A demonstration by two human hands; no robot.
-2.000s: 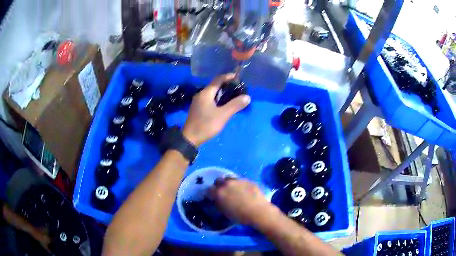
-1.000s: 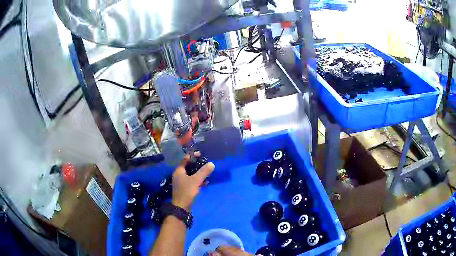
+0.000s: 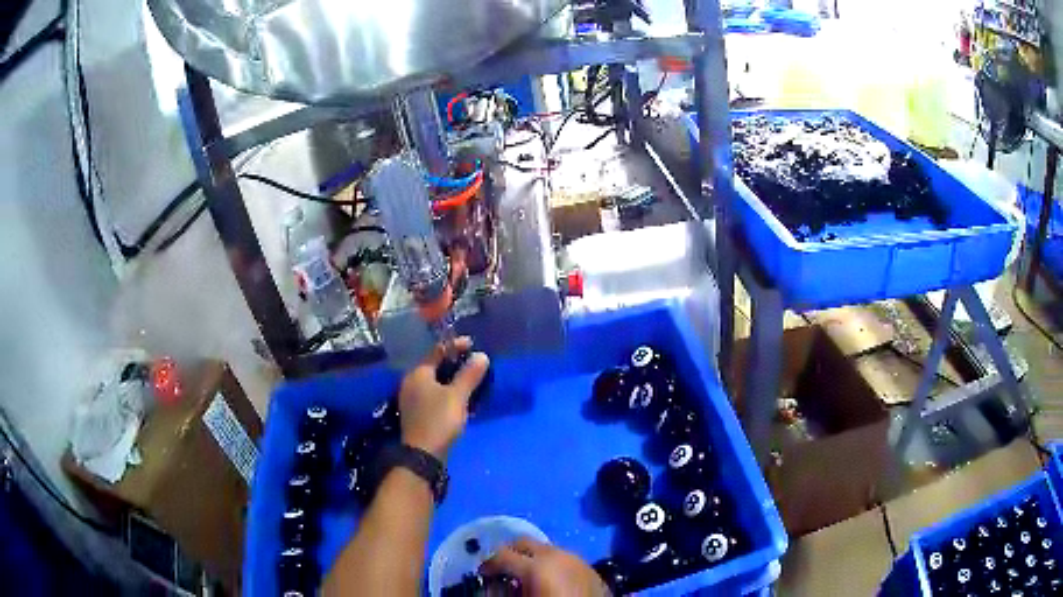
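My left hand (image 3: 438,402), with a dark watch on the wrist, holds a black ball (image 3: 465,366) just below the nozzle fitting (image 3: 435,310) at the back of the blue work tray (image 3: 560,426). The fingers hide part of the ball and the nozzle tip. My right hand (image 3: 542,571) is at the round white plug tub (image 3: 466,533) at the tray front, cut off by the lower edge. Its fingertips are over small black pieces; I cannot tell whether they grip one. Glossy black 8-balls (image 3: 649,517) stand along both tray sides.
A brown carton (image 3: 192,449) with a white rag stands left of the tray. A steel vessel (image 3: 350,47) hangs overhead on a metal frame (image 3: 243,251). At right, a blue parts tray (image 3: 868,271) sits on a stand. A blue crate of balls (image 3: 991,554) is at lower right.
The view has tilted up from the tray to the machine. My left hand stays at the nozzle with a ball. My right hand stays at the plug tub, slightly more in view than one second ago.
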